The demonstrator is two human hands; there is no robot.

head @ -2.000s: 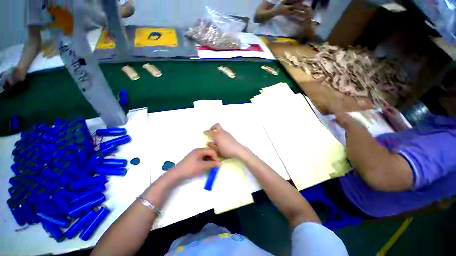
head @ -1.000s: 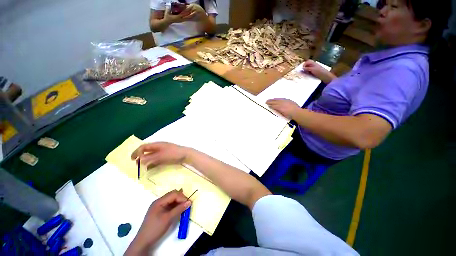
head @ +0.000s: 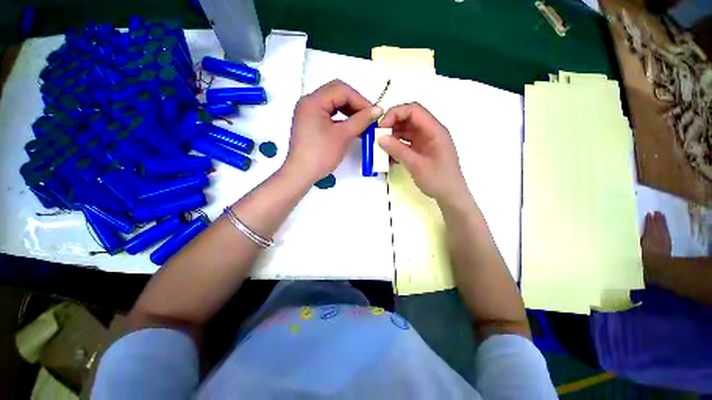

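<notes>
My left hand pinches the top end of a blue battery cell, which stands lengthwise below the fingertips. A thin dark and yellowish wire sticks up from between the fingers. My right hand holds a small white sticker by its edge, against the cell's right side. Under my right hand and forearm lies a pale yellow adhesive sheet. Dark round pads lie left of my left hand, one partly by the wrist.
A heap of blue cells fills the left. A grey post stands behind it. A yellow sheet stack lies at right. Beyond is the green belt with a tan part. A coworker's arm is at the right edge.
The view has swung back left and down. My right hand, earlier apart holding a thin dark strip, is now beside my left hand with a white sticker at the cell. My left hand still holds the cell.
</notes>
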